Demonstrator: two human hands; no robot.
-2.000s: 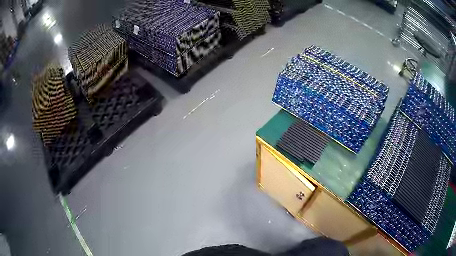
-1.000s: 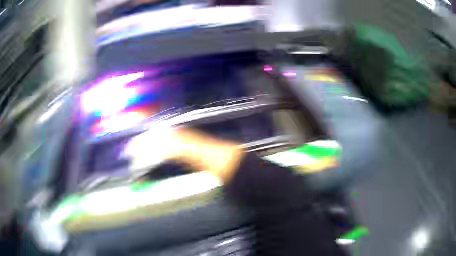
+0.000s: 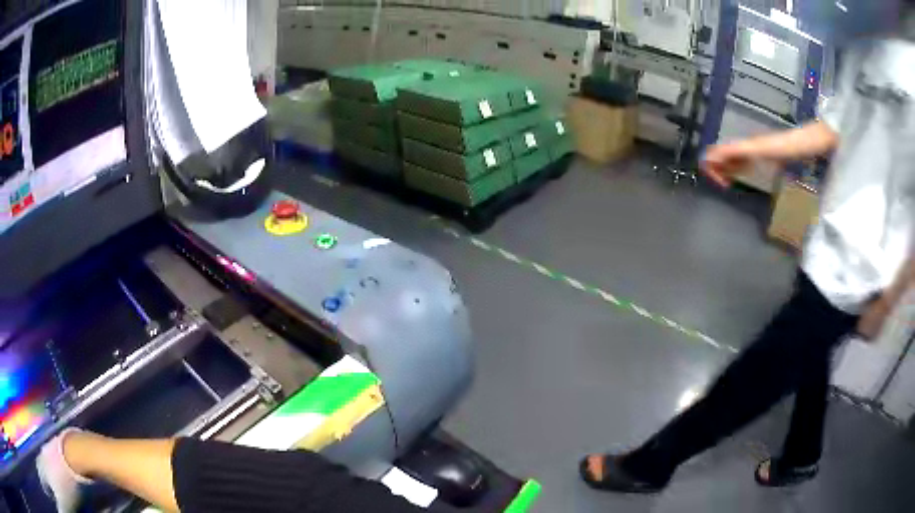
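Observation:
My right hand (image 3: 62, 469), in a white glove with bare wrist and black sleeve, is at the lower left, at the front of the open machine bay. It is small and partly cut off, so its fingers and any hold cannot be made out. The bay holds metal clamp rails (image 3: 132, 363) with thin cross rods. Purple, blue and red light glows at the left edge. The grey-blue housing (image 3: 406, 311) curves round the bay's right side. My left hand is not in view.
A red emergency stop button (image 3: 286, 210) and the monitor (image 3: 75, 90) are above the bay; a black mouse (image 3: 449, 473) is below. Green stacked boxes (image 3: 482, 130) stand behind. A person (image 3: 853, 200) walks at the right.
The view has swung from the tray stacks to the machine bay, then right towards the housing side and floor. My right hand now shows farther left in the picture. A person is now visible.

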